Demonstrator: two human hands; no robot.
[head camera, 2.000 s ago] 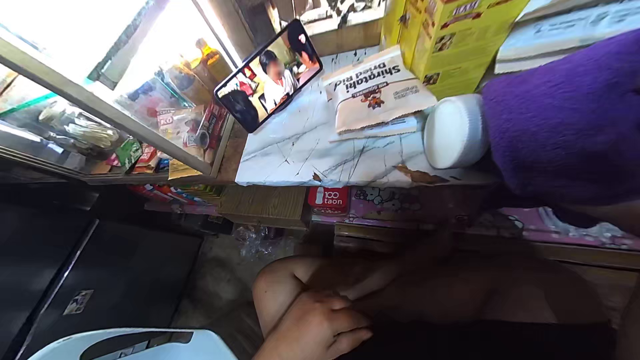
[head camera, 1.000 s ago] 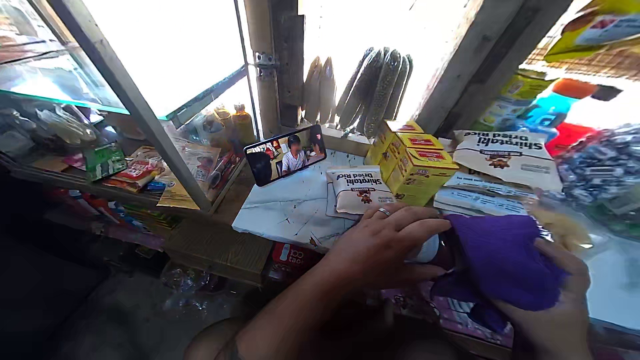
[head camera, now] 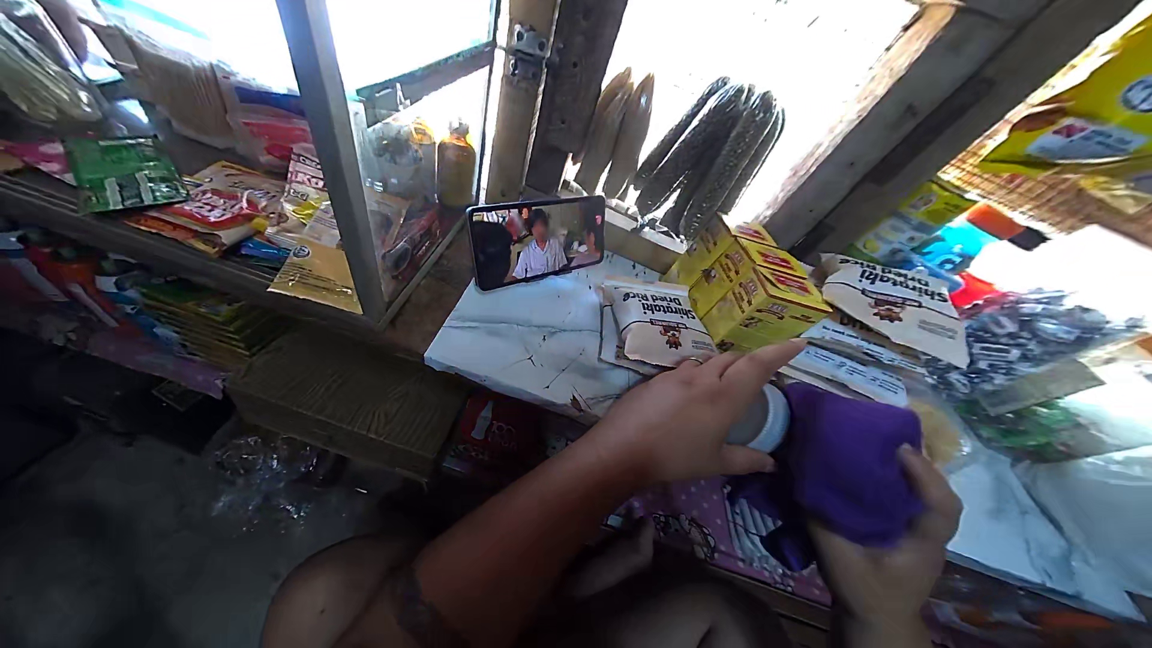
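A jar with a white lid [head camera: 771, 419] lies tilted at the edge of the marble-patterned counter, its body wrapped in a purple cloth [head camera: 850, 459]. My right hand [head camera: 886, 549] grips the cloth-covered jar from the right side. Against the lid rests my left hand [head camera: 693, 414], fingers extended and thumb beneath; whether it grips the lid is not clear. Just beyond my left hand lie shirataki dried rice packets [head camera: 661, 328], beside stacked yellow boxes [head camera: 751, 283].
A phone [head camera: 537, 241] showing a video leans at the counter's left end. Left of it stands a glass-fronted shelf [head camera: 337, 162] with packets. More rice packets [head camera: 895, 306] and a bag of small wrapped items [head camera: 1035, 342] lie at the right. A wooden box [head camera: 346, 396] sits below.
My left hand has moved up from near my lap to the jar's lid. My right hand has come into view on the purple cloth. The view has shifted widely.
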